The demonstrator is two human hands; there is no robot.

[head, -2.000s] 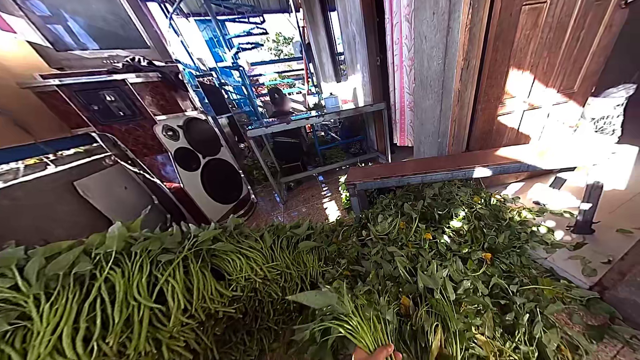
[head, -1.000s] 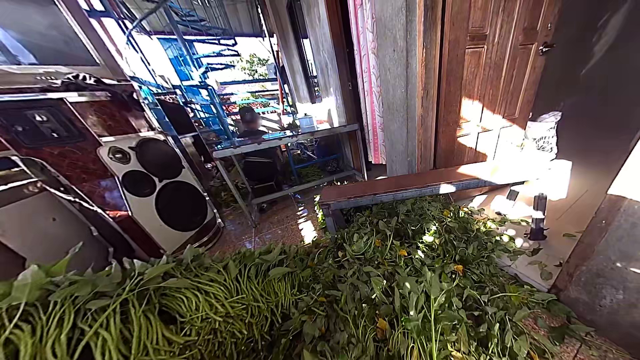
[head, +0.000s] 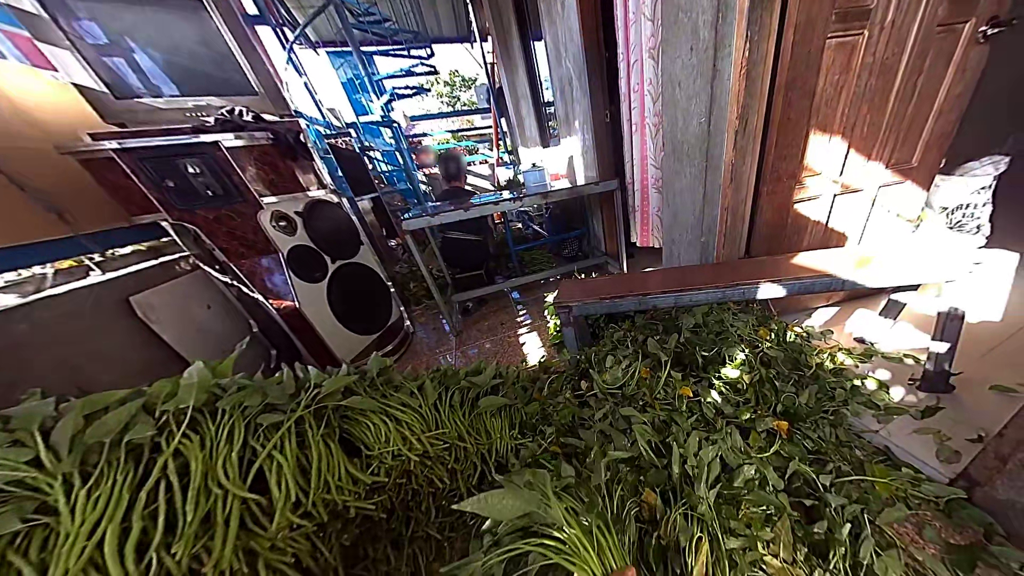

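Observation:
At the bottom edge, right of centre, a fingertip of what looks like my right hand shows against the stems of a leafy green bunch. It appears closed on them, with the rest of the hand cut off. My left hand is out of view. Left of the bunch, long green stems lie side by side in a thick row, leaves toward the far side. A loose heap of leafy greens, with a few yellow leaves, spreads beyond and to the right.
A low wooden bench borders the heap's far side. A metal-framed table stands farther back, with a seated person behind it. A large speaker leans at left. A white sack rests by the wooden door.
The bunch and fingers, visible at the bottom two seconds ago, were out of sight one second ago and show again now. The view has turned somewhat.

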